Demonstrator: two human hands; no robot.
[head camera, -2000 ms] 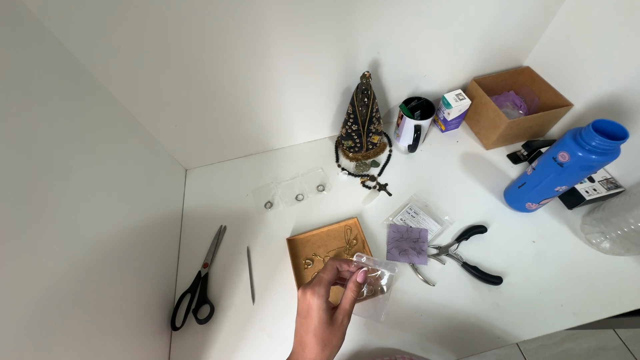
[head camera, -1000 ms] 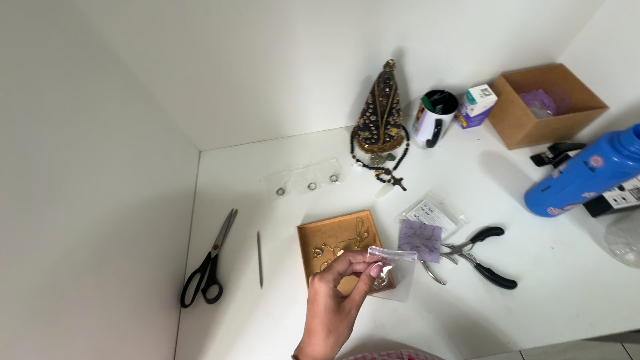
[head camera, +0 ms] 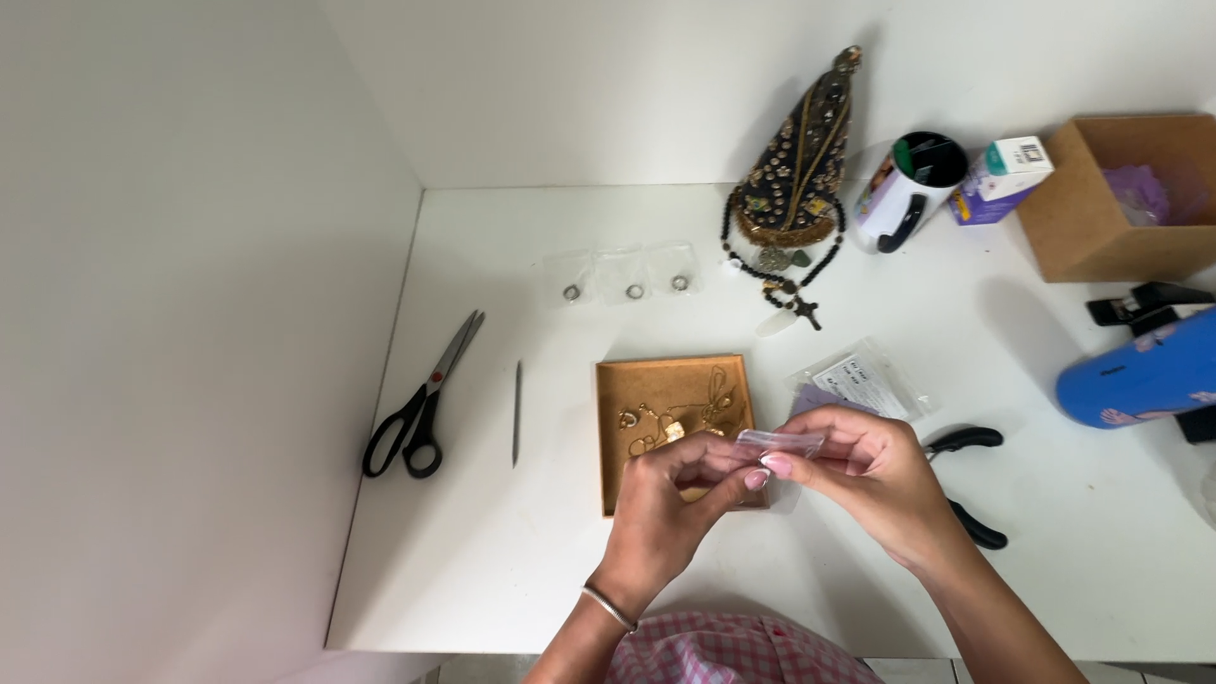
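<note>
Between them, my left hand (head camera: 670, 499) and my right hand (head camera: 869, 475) pinch a small clear zip bag (head camera: 781, 443) near its top edge. Fingers hide much of the bag, and its contents cannot be made out. Below and behind my left hand lies a shallow tan tray (head camera: 608, 437) with gold-coloured chains (head camera: 719, 399) and pendants. Just beyond my right hand are a clear packet with a printed card (head camera: 860, 380) and a purple card (head camera: 825, 399), partly covered. Pliers with black handles (head camera: 967, 439) lie partly hidden behind my right hand and wrist.
Scissors (head camera: 427, 399) and a thin metal tool (head camera: 518, 413) lie at left. Three small bags with rings (head camera: 634, 290) sit behind the tray. Farther back stand a draped figurine (head camera: 803, 161) with a beaded rosary (head camera: 806, 312), a mug (head camera: 902, 195), a small carton (head camera: 1002, 180), a cardboard box (head camera: 1073, 218); a blue bottle (head camera: 1140, 370) is at right.
My right hand has come into view and taken hold of the small clear bag, which only my left hand held before. The view has shifted, bringing the scissors farther from the left edge.
</note>
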